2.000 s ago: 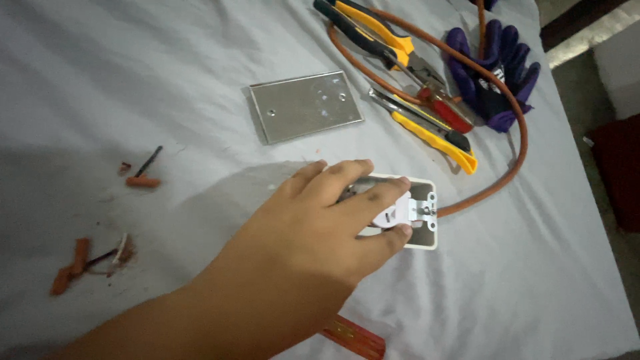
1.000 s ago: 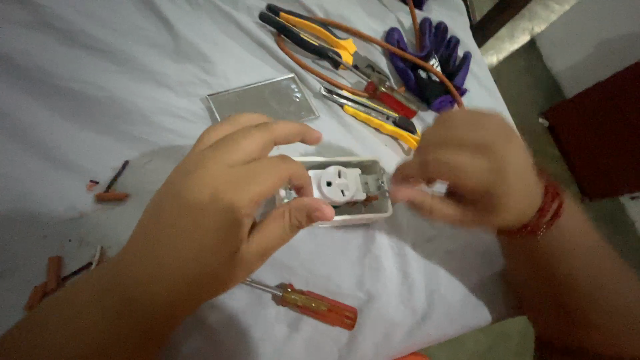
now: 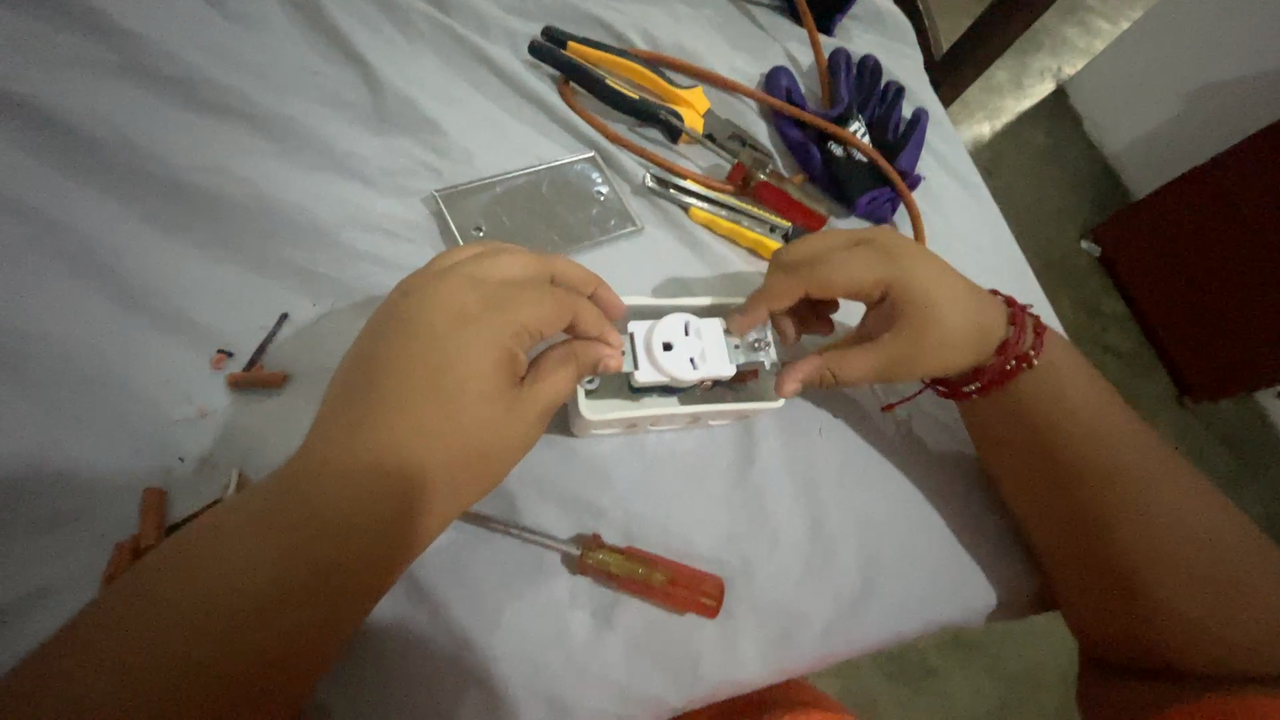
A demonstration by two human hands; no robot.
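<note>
A white electrical receptacle point(image 3: 682, 347) with a metal mounting strap lies in the open white outlet box point(image 3: 680, 412). My left hand point(image 3: 480, 350) pinches the strap's left end between thumb and fingers. At the right end of the box is my right hand point(image 3: 865, 310), its thumb near the box's corner and its fingers by the strap; whether it grips anything is unclear. A screwdriver with a clear orange handle point(image 3: 650, 575) rests on the cloth below the box. Behind the box lies a metal cover plate point(image 3: 540, 207).
Yellow-and-black pliers point(image 3: 640, 85), a red-handled screwdriver point(image 3: 780, 197), a yellow utility knife point(image 3: 735, 228) and a purple work glove point(image 3: 850, 140) lie behind, with an orange cable point(image 3: 740, 90) curving among them. Orange sheath scraps point(image 3: 257, 379) are at left. The bed's edge runs down the right.
My right hand was out of view at first, then came in blurred at the box's right end, where it remains. My left hand, earlier over the receptacle, is now at the strap's left end.
</note>
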